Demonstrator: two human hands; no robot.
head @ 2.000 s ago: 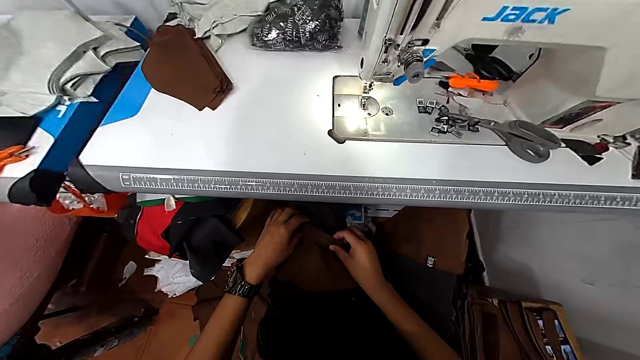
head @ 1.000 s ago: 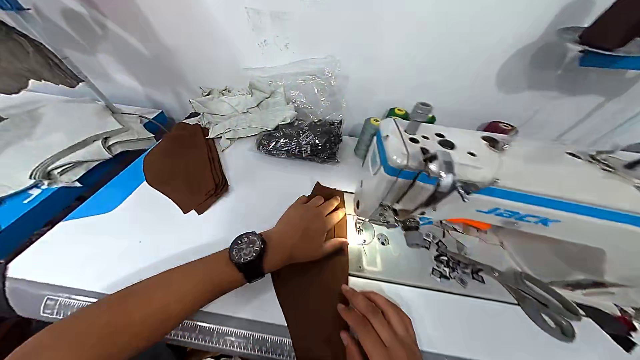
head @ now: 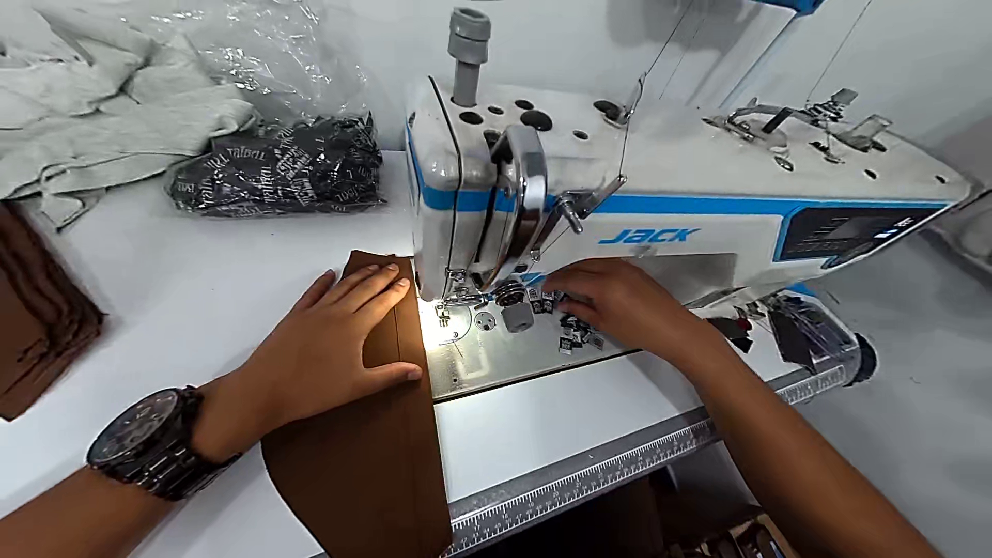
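My left hand (head: 333, 345) lies flat, fingers spread, on a brown fabric panel (head: 364, 473) beside the needle plate of a white Jack sewing machine (head: 697, 178). A seam or crease line runs along the panel near its right edge. My right hand (head: 620, 298) reaches under the machine's arm, fingertips among small black-and-white labels (head: 577, 333) on the metal bed; whether a label is between the fingers cannot be told. The lit presser foot (head: 443, 314) stands just right of the fabric, which is not under it.
At the left lies a stack of brown fabric pieces (head: 46, 310). Behind are crumpled pale grey fabric (head: 108, 108) and a clear plastic bag of black printed material (head: 279, 170). A ruler strip (head: 573, 480) runs along the table's front edge. A tray of scraps (head: 814, 333) is at the right.
The brown panel, below the table edge two seconds ago, lies on the tabletop. My right hand has moved from the panel to the labels; my left stays on the fabric. The view has shifted closer to the machine.
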